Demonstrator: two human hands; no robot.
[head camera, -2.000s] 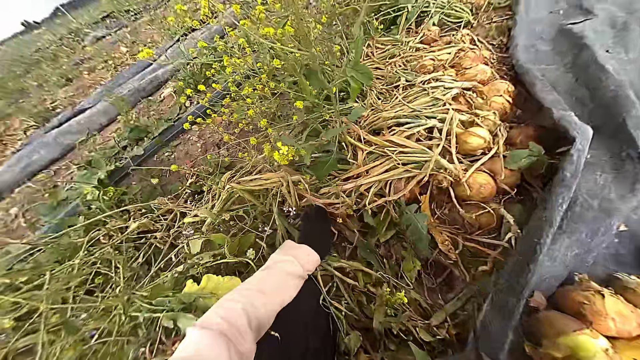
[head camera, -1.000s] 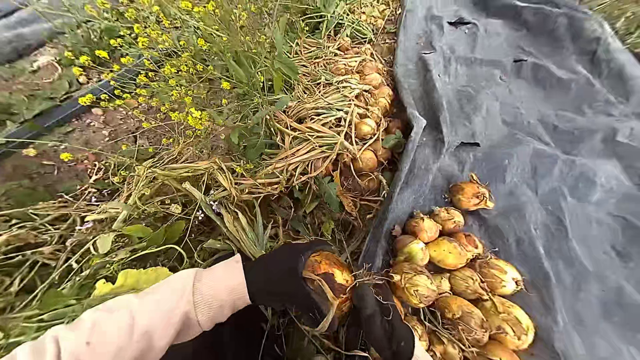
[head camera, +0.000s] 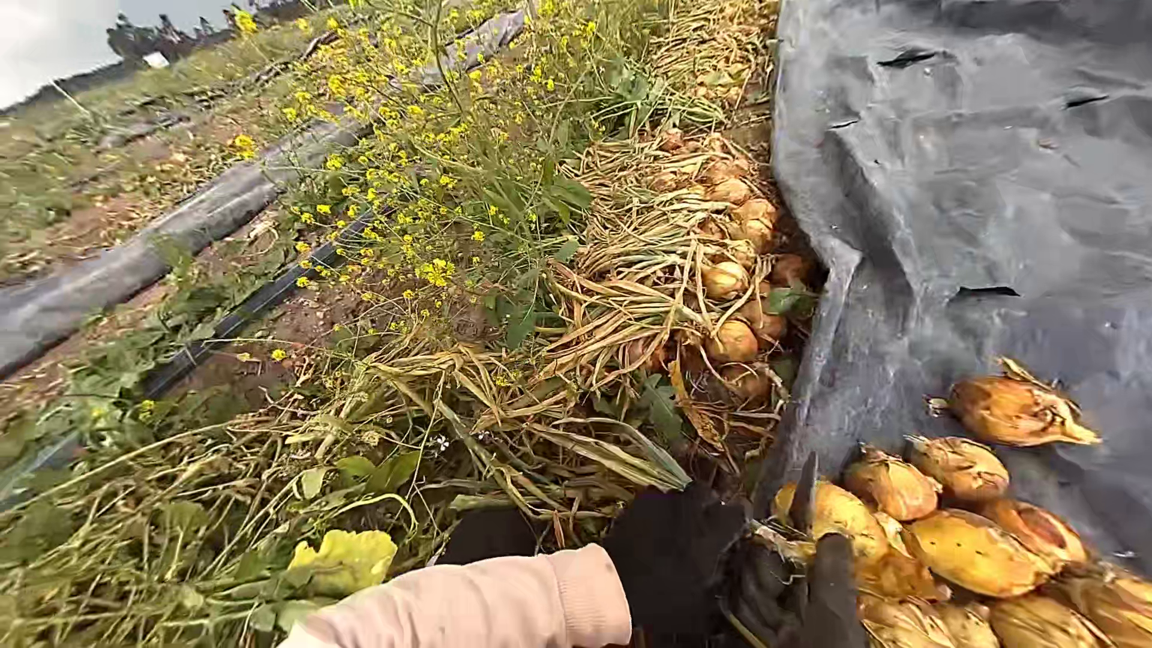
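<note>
My left hand, in a black glove below a pale pink sleeve, is at the bottom centre. Its fingers are mostly hidden, and what it holds cannot be told. Cut-ended onion leaves lie against its upper edge. Close to its right is my right hand, also black-gloved, with a dark pointed blade rising above its fingers. Pale, stringy onion ends show between the hands. A yellow onion sits just behind the right fingers, beside a pile of onions on dark sheeting.
A row of onions with dry tops runs away along the sheeting's left edge. Yellow-flowered weeds stand left of it. Farther left are a black pipe or hose and a rolled strip of sheeting. The sheeting has several slits.
One second ago my left hand held an onion beside my right hand; that onion no longer shows in its grasp. A dark blade now shows at my right hand. The view has tilted up.
</note>
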